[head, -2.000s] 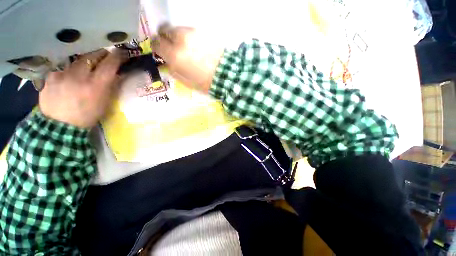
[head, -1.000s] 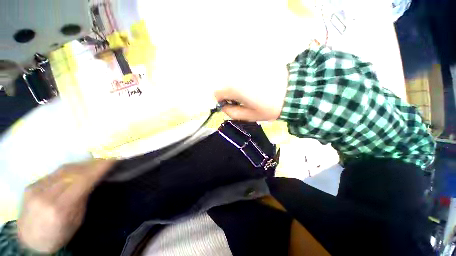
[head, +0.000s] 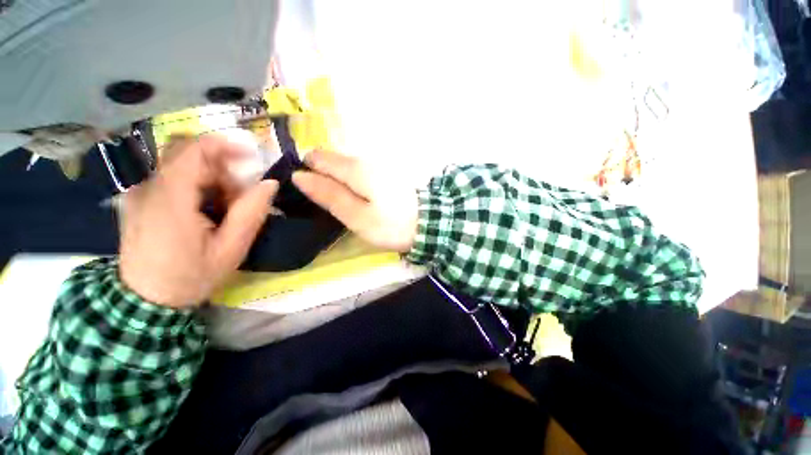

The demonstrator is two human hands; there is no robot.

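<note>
My left hand (head: 182,222) is blurred, with thumb and fingers on a black webbing strap (head: 289,238) in front of the needle area. My right hand (head: 356,200) pinches the same strap at its upper part, its fingertips close to my left thumb. A short black piece rises from there to the clamp area (head: 283,102) beside yellow tape. Under the sewing machine head (head: 169,53), a silver buckle (head: 111,166) on black strap hangs at the left.
Several silver buckles (head: 487,322) on black straps lie at the lap's right side. Orange-red thread ends (head: 622,164) lie on the white table (head: 498,89). A clear plastic bag (head: 760,62) is at the far right. Yellow tape (head: 311,280) runs along the table's front.
Since one second ago, my left hand has come up from the lap and my right hand has moved left, bringing the strap near the needle area. The camera view has shifted too.
</note>
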